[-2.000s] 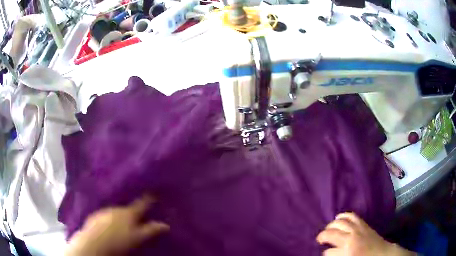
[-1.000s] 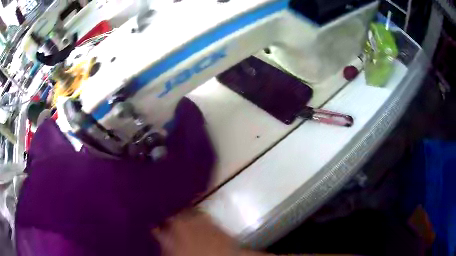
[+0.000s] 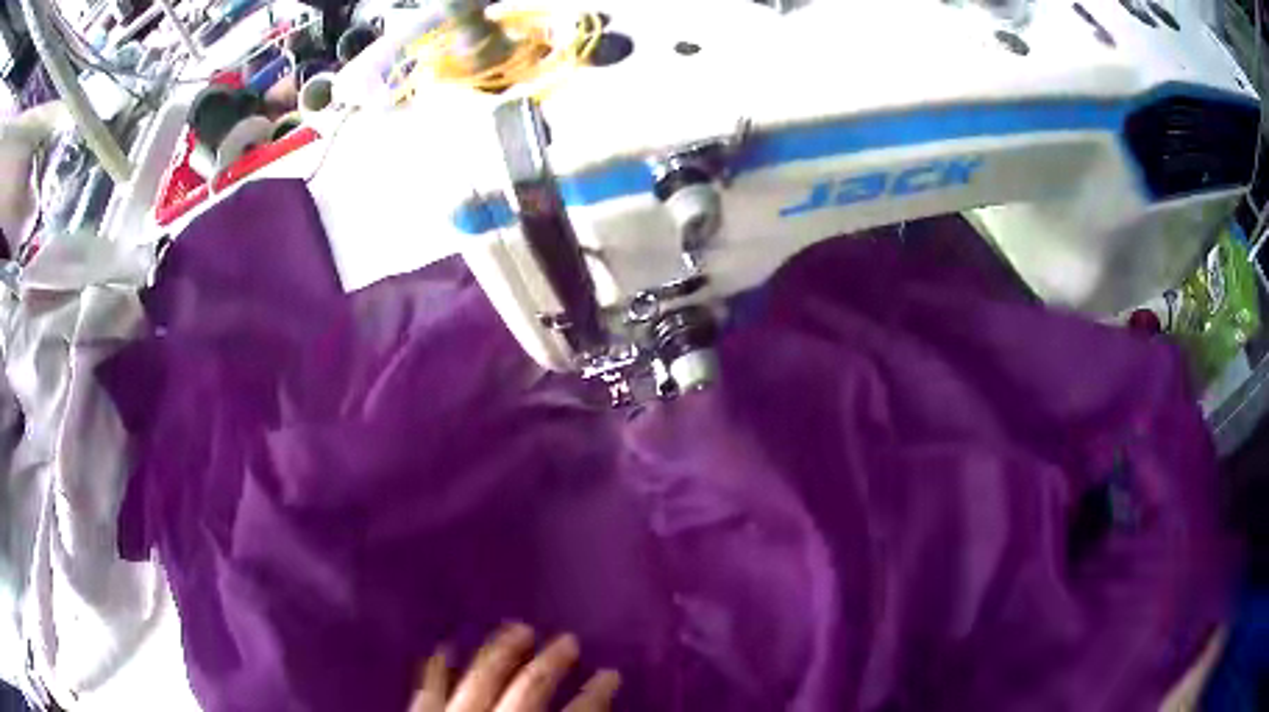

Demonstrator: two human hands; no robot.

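Note:
The purple cloth (image 3: 529,501) lies in loose folds over the machine bed, on both sides of the needle area and under the machine arm. The presser foot (image 3: 615,383) meets the cloth below the white machine head (image 3: 863,167). Puckers run through the cloth towards me from the foot. My left hand (image 3: 515,679) rests fingers-down on the cloth at the bottom edge, fingers slightly apart; the rest of it is cut off. Only a sliver of my right hand (image 3: 1191,679) shows beside the cloth at the bottom right; its fingers are hidden.
Pale grey cloth (image 3: 70,459) hangs in a heap at the left. A red tray (image 3: 265,156) with thread spools stands behind left. Yellow cord (image 3: 508,53) lies coiled on the machine top. A green packet (image 3: 1222,309) and a dark red ball (image 3: 1144,321) are at the right.
The view swung right, then back left. The purple cloth now spreads further right, covering the phone and pink-handled tool seen one second ago. My left hand is back in view; my right is mostly out.

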